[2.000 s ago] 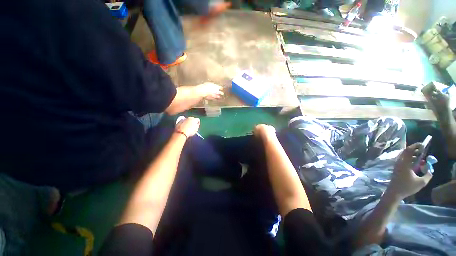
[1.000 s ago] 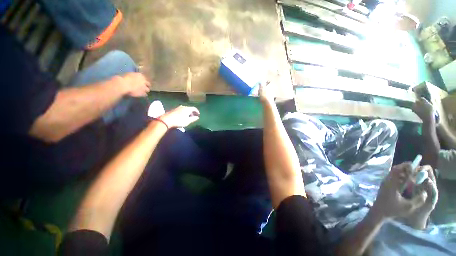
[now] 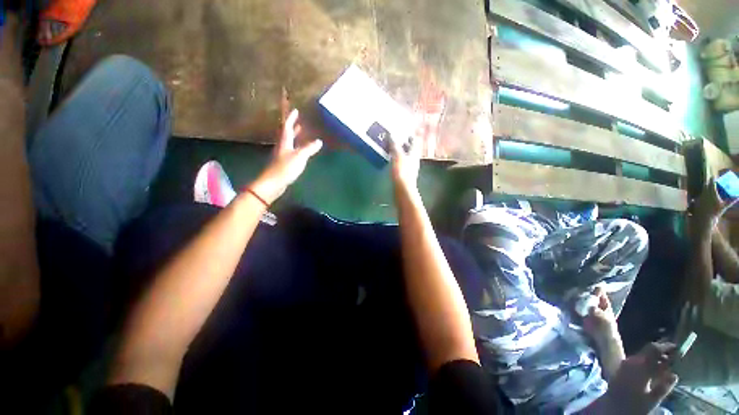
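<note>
A white box with blue sides [image 3: 361, 107] is at the near edge of the plywood board, with a small dark picture on its top face near the right end. My right hand [image 3: 405, 159] grips the box's near right end. My left hand [image 3: 290, 159] is to the left of the box, empty, fingers spread, with a red string on the wrist. It does not touch the box. Whether the box rests on the board or is slightly raised is hard to tell.
The worn plywood board [image 3: 211, 69] lies ahead, with a slatted pallet [image 3: 587, 121] to its right. A neighbour's camouflage-clad legs [image 3: 519, 267] are at right, and a hand there holds a phone [image 3: 687, 344]. A jeans-clad knee [image 3: 101, 146] is at left.
My right hand reached the box and took hold of it. The box is turned, its dark picture now nearer my hand. My left hand rose toward the board with fingers opened. The left neighbour's arm moved back.
</note>
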